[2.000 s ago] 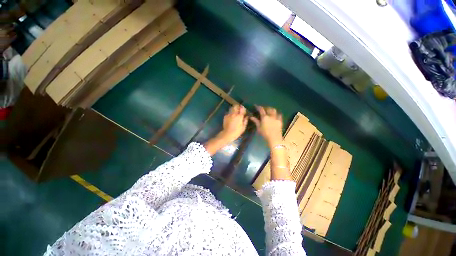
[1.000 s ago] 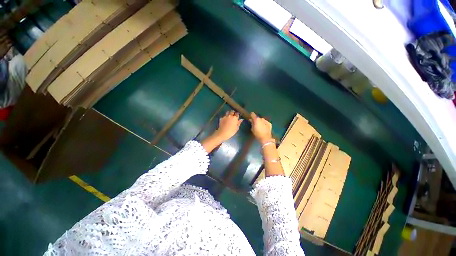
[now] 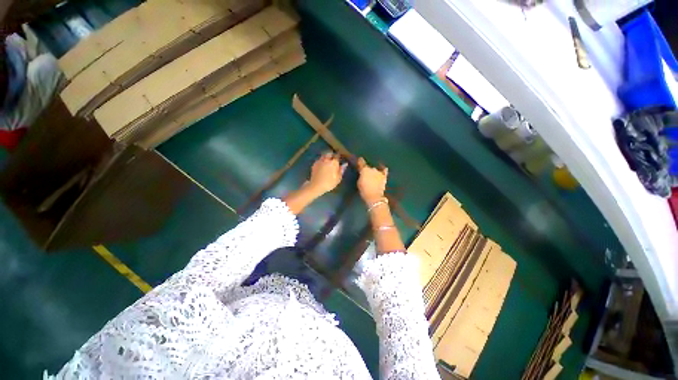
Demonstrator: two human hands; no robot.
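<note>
A long cardboard strip (image 3: 316, 121) stands on edge on the green bench (image 3: 195, 165), running from upper left down toward the right. A crossing strip (image 3: 286, 167) meets it near its upper-left end and runs down to the left. My left hand (image 3: 325, 175) is at the long strip, fingers bent over it near a crossing. My right hand (image 3: 372, 180) pinches the long strip just to the right. Darker strips below and between my hands are blurred. The far end of the long strip shows beyond my right hand.
A slotted strip stack (image 3: 465, 271) lies right of my right hand; a thicker stack (image 3: 197, 74) lies at the upper left. An open carton (image 3: 104, 193) is below it. A stepped-edge bundle (image 3: 554, 338) is far right. A white shelf (image 3: 550, 111) curves above, with a blue bin (image 3: 643, 67).
The view has shifted. Both hands are closer together along the long strip, and the crossing strips have tilted and drawn closer to my left hand.
</note>
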